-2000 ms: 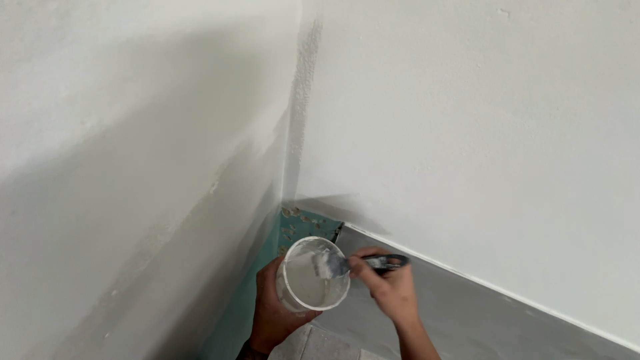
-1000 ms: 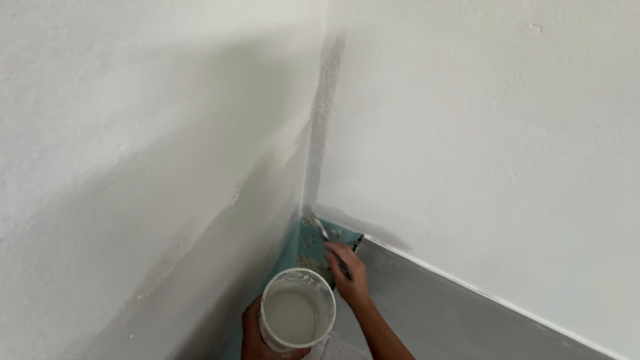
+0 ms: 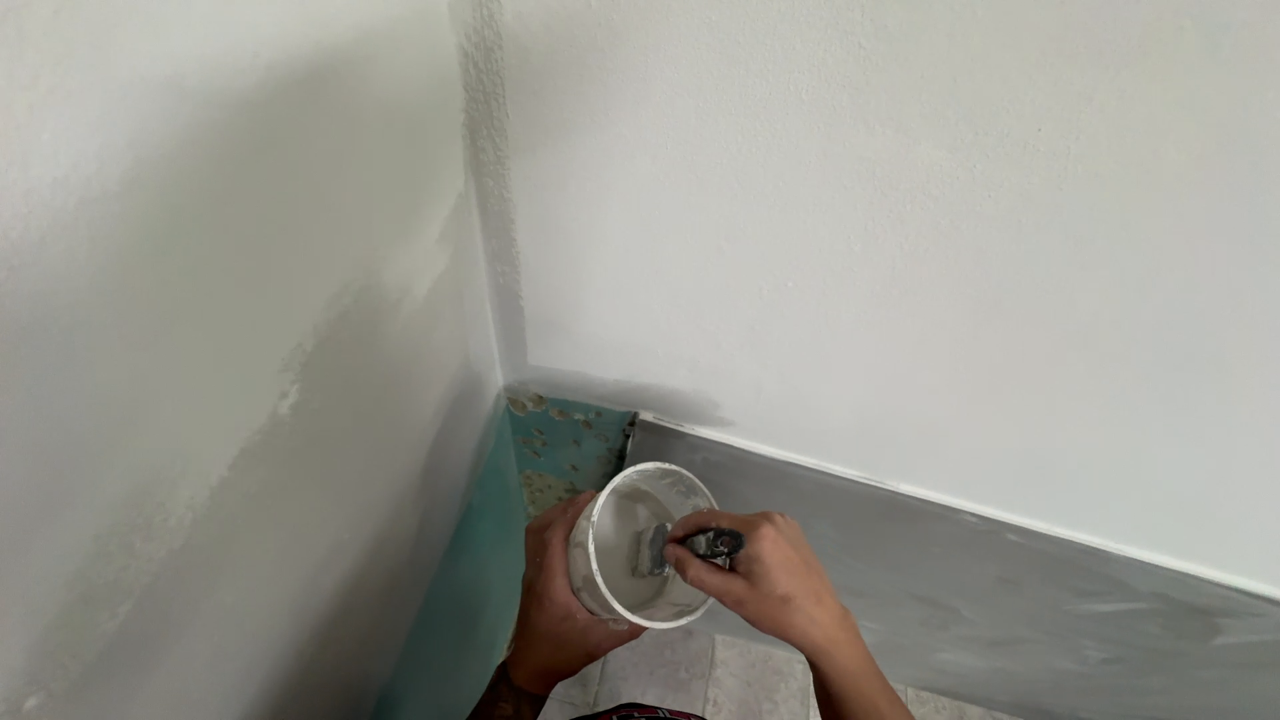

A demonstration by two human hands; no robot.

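My left hand (image 3: 560, 590) grips a white plastic tub (image 3: 590, 575) from its left side and below. Pale, whitish paint (image 3: 620, 515) lies inside the tub. In my right hand (image 3: 765, 575) is a paintbrush (image 3: 712, 543) with a dark handle, its bristles down inside the tub, at the paint. Behind the tub, two white walls meet in a corner. A darker, wet-looking strip (image 3: 492, 180) runs down that corner, and another such patch (image 3: 630, 390) lies along the bottom of the right wall's white part.
Teal, flaking wall (image 3: 570, 435) shows below the corner. A grey panel (image 3: 960, 560) with a white top edge (image 3: 880, 485) runs along the right wall. Teal surface (image 3: 450, 600) continues on the lower left wall. Floor tiles (image 3: 750, 680) lie below.
A second ago the brush was at the bottom of the wall corner; now my right hand has brought it back into the tub. My left hand still holds the tub.
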